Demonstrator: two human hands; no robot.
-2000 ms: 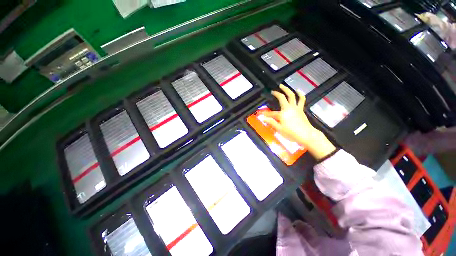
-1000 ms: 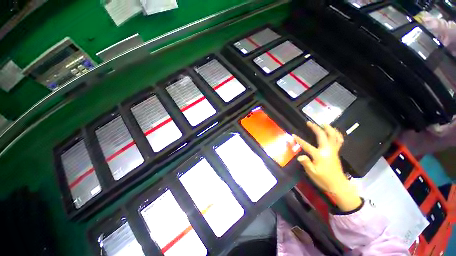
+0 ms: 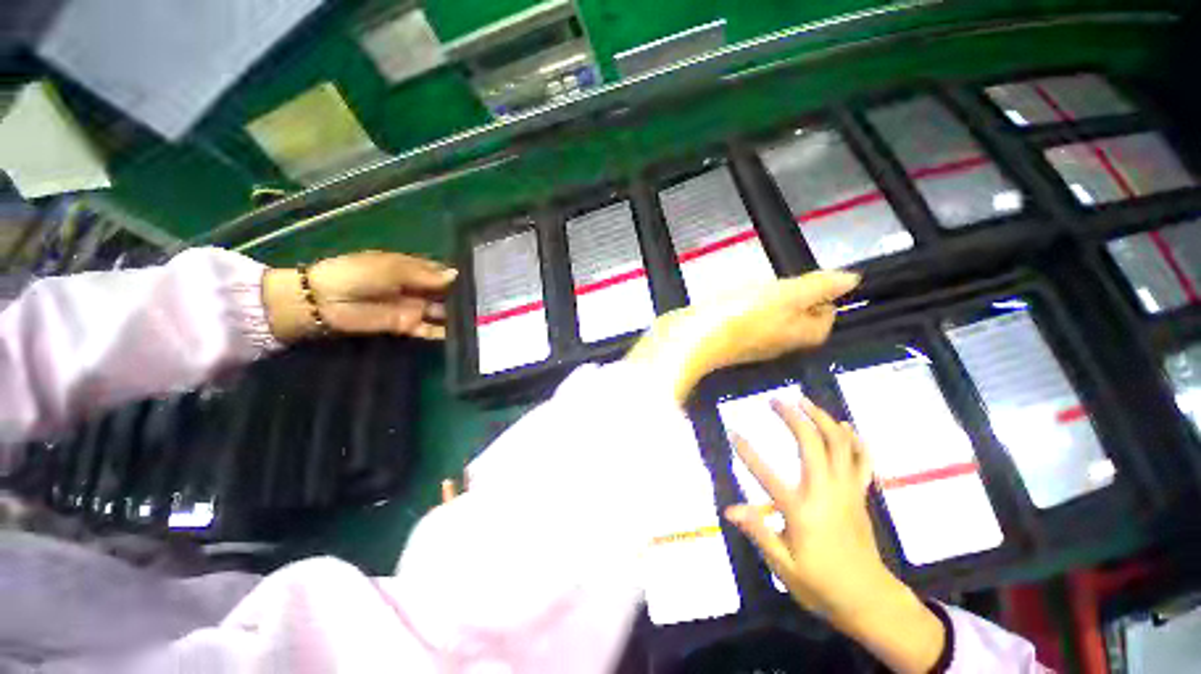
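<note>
My right hand (image 3: 819,507), with a dark wrist band, is over a white-screen phone (image 3: 761,428) in the near tray (image 3: 826,386), fingers spread and holding nothing. Other near-tray phones show white or grey screens, some crossed by a red or orange band. A small bit of skin shows at the left beside a pink sleeve; whether it is my left hand cannot be told. The far tray (image 3: 560,296) holds five phones with red bands. A hand with a beaded bracelet (image 3: 369,292) is at its left end, and another hand (image 3: 764,329) lies at its front edge.
Two pink-lilac sleeves reach in from the left, apparently another person's. Stacked black trays (image 3: 316,428) stand at left. A phone tray (image 3: 1083,234) is at right. Behind the metal rail are a grey panel (image 3: 533,66), a yellow note (image 3: 314,132) and paper sheets.
The view has swung left. Two more hands and long pink sleeves have come in at the far tray. My right hand has moved from the orange-screen phone to a white-screen one.
</note>
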